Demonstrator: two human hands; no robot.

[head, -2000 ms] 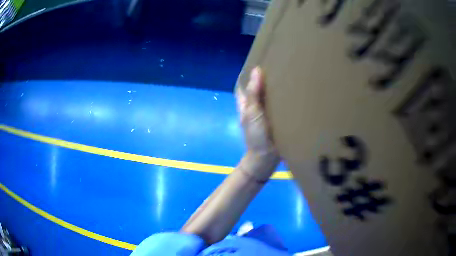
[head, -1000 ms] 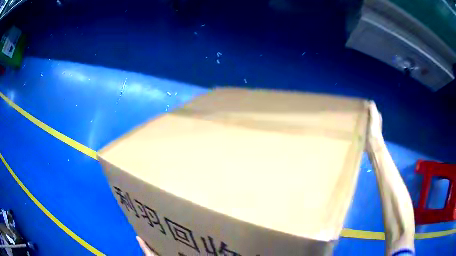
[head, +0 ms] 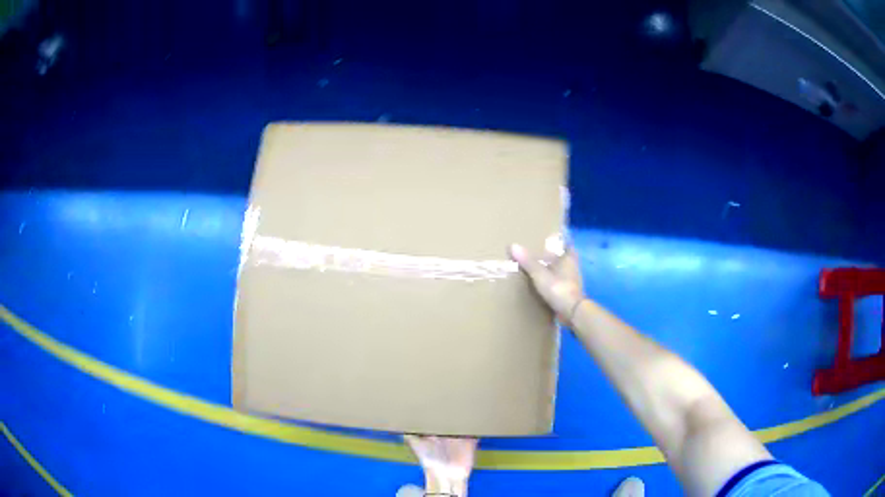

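Note:
A closed brown carton (head: 393, 349) fills the middle of the head view, its taped face towards me. A shiny strip of packing tape (head: 378, 262) runs across it. My right hand (head: 553, 277) is on the carton's right edge, with the thumb on the tape end. My left hand (head: 443, 456) is at the carton's near lower edge, its fingers hidden underneath. Both hands are bare and hold the carton.
A red plastic stool (head: 842, 330) stands at the right edge. A pale metal line end (head: 796, 68) is at the upper right. The blue floor has a curved yellow line (head: 136, 383). My shoe tips (head: 629, 487) show at the bottom.
The carton has turned from its printed side to its taped face and now sits centred and squarer. My right hand has moved left with it, and my left hand shows at the near edge.

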